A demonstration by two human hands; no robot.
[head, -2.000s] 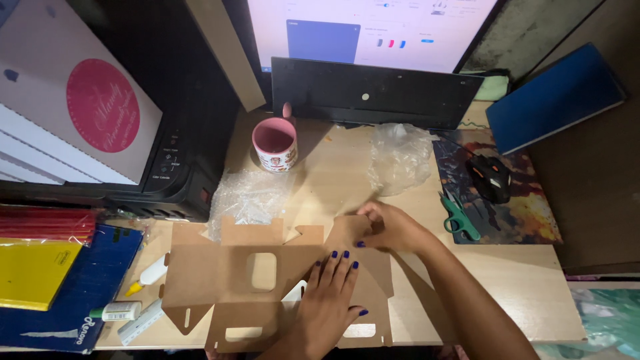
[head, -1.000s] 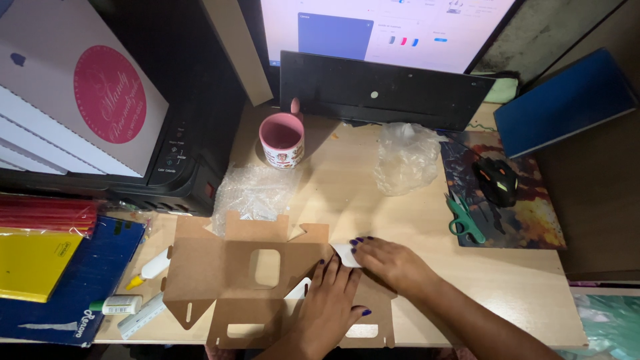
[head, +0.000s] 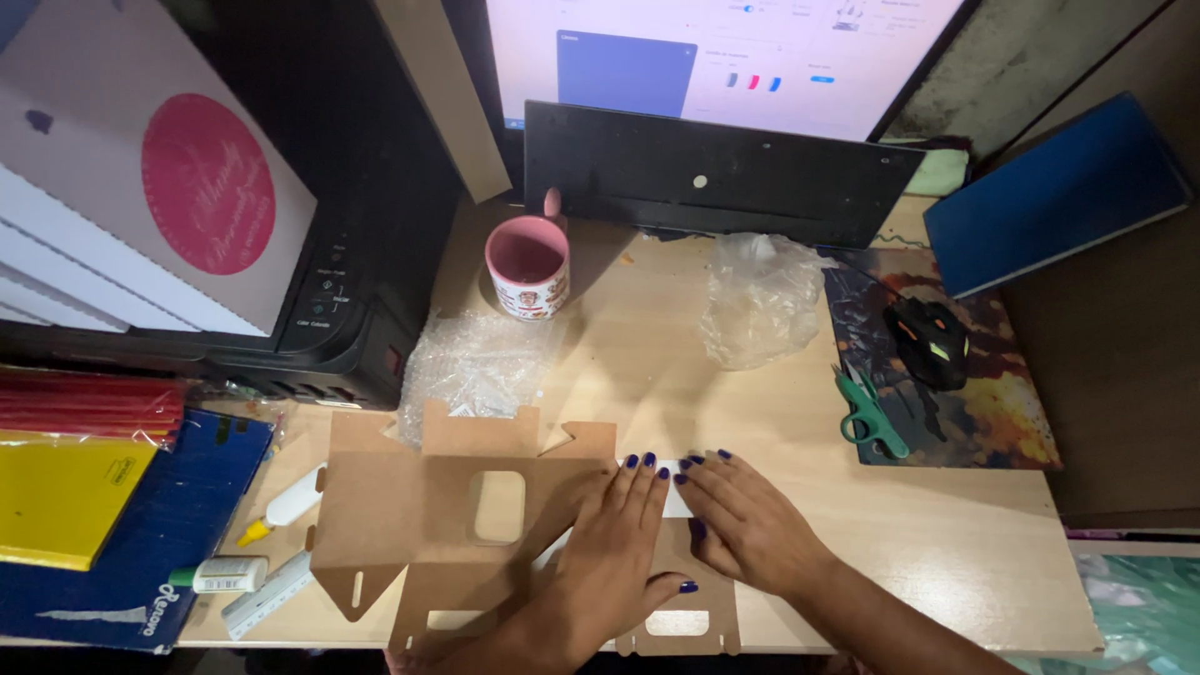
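Observation:
A die-cut brown cardboard box blank (head: 375, 497) lies flat along the desk's front edge, with a rounded window and slots cut in it. My left hand (head: 619, 534) rests palm down on its right part, fingers pointing away from me. Just to the right, my right hand (head: 745, 520) lies with bent fingers over a small white flap (head: 675, 489), its fingertips near those of my left hand. The underside of my right hand is hidden. Above the blank sit clear bubble wrap (head: 473, 361) and a pink-lined printed mug (head: 528, 267).
Crumpled clear plastic (head: 764, 300) lies beyond my hands. To the right are green-handled scissors (head: 870, 412) and a black mouse (head: 926, 344) on a mouse pad. A ruler (head: 267, 595), a small glue bottle (head: 230, 574) and a yellow-tipped white tube (head: 295, 497) lie left, near a black printer (head: 375, 309).
The brown flap that my right hand held raised two seconds ago is folded over, showing a white face. My right hand has come down flatter and closer to my left hand, which stays on the cardboard.

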